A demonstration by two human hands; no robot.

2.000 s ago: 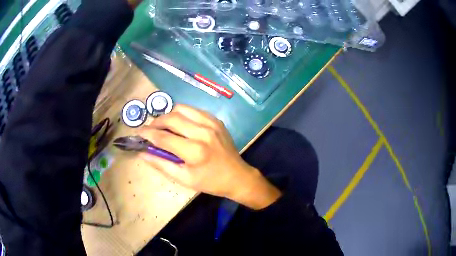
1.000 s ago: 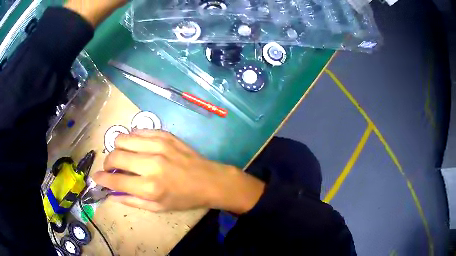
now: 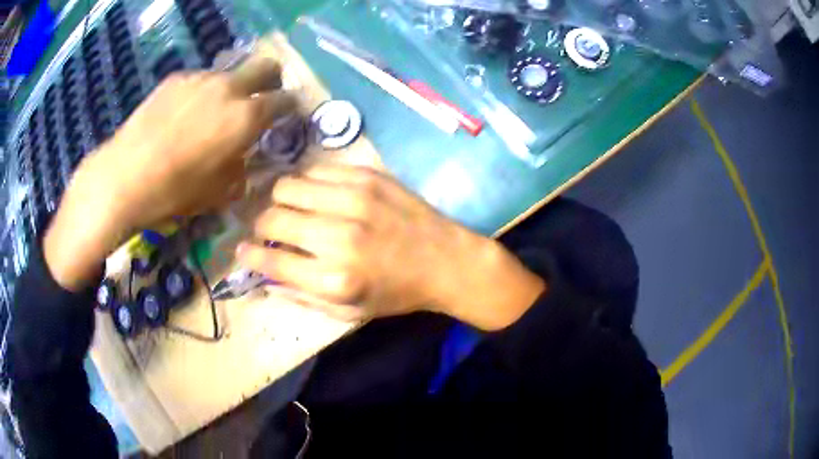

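Note:
My right hand (image 3: 359, 238) is over the tan board with its back up. It is closed around the cutters (image 3: 235, 286), whose metal jaws point left below the fingers; the handles are mostly hidden. My left hand (image 3: 175, 143) is blurred at the upper left of the board. Its fingertips are beside a dark round part (image 3: 284, 141); whether they touch or hold it cannot be told. A round part with a white rim (image 3: 337, 124) lies just right of that one, above my right hand.
Filled tray of black parts (image 3: 63, 116) at left. Yellow tool (image 3: 148, 240) with black cord and several dark round parts (image 3: 153, 306) at lower left. Red-handled tool (image 3: 444, 106) and slim metal tool (image 3: 386, 82) on the green mat. Clear trays (image 3: 664, 36) with loose discs at top right.
My left hand has come down from the top edge to the round parts on the board. The view has shifted, showing more of the filled tray. My right hand still holds the cutters.

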